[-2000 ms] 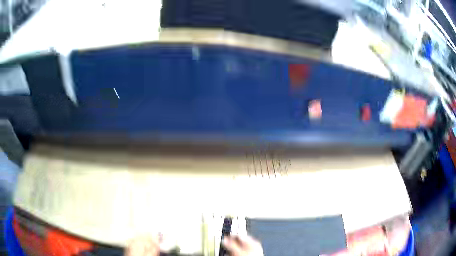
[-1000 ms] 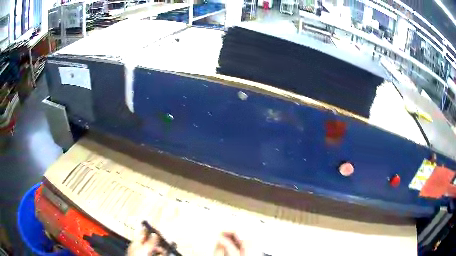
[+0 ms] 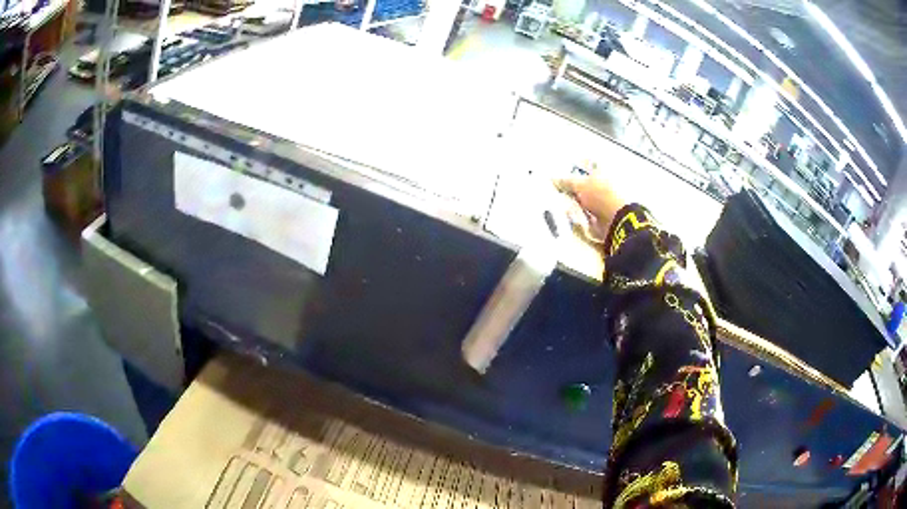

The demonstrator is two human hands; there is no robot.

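My right hand (image 3: 589, 204), in a black sleeve with yellow and red pattern, reaches over the dark-blue press beam (image 3: 418, 298) to the white top of the press. Its fingers point left and are washed out by glare; I cannot tell if they hold anything. A small dark object (image 3: 552, 223) shows just left of and below the hand. My left hand is not in view. The cream cutting board (image 3: 199, 418), scored with rows of slot marks, lies below the beam.
Stacked black sheets (image 3: 786, 283) lie on the press top, right of my arm. A pale strip (image 3: 507, 308) hangs over the beam's front. A green button (image 3: 576, 397) and red button (image 3: 802, 457) are on the beam. A blue bin (image 3: 70, 462) stands at lower left.
The view has swung left. My right hand has moved from above the board up to the press top. My left hand, with a dark narrow piece, has left the picture.
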